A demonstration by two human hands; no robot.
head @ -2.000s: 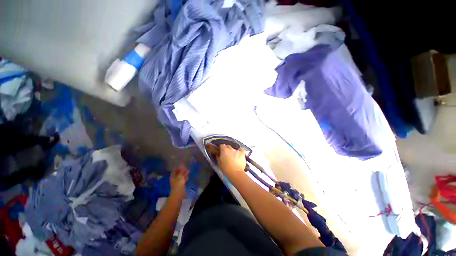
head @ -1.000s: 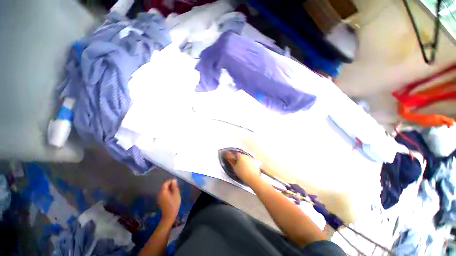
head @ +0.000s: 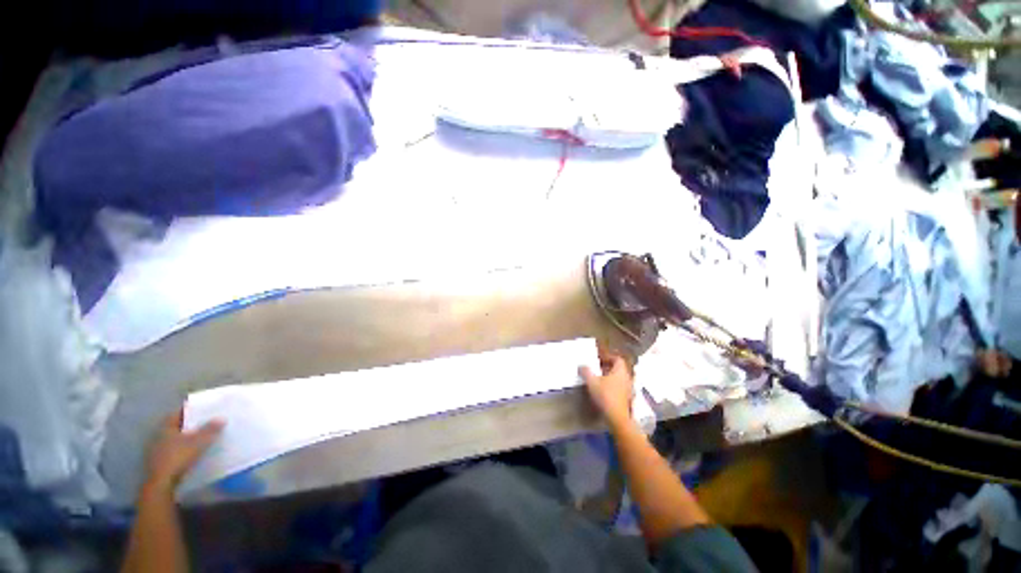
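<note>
A long, narrow white cut panel (head: 386,397) lies along the near edge of the pressing table, with a bit of blue under its left end. My left hand (head: 179,453) holds its wider left end, and my right hand (head: 608,386) holds its right end between thumb and fingers. The steam iron (head: 638,291), with a brown handle, stands just behind my right hand, and neither hand touches it.
A stack of white panels (head: 392,241) with a blue edge lies behind. A purple cloth bundle (head: 213,134) is back left, a tied white bundle (head: 549,118) back centre, dark navy cloth (head: 733,146) back right. The iron's hose (head: 806,392) trails right past blue-grey garment pieces (head: 896,269).
The view has swung to the right. My right hand has let go of the iron, which now stands at the right. Both hands have taken hold of the panel's ends.
</note>
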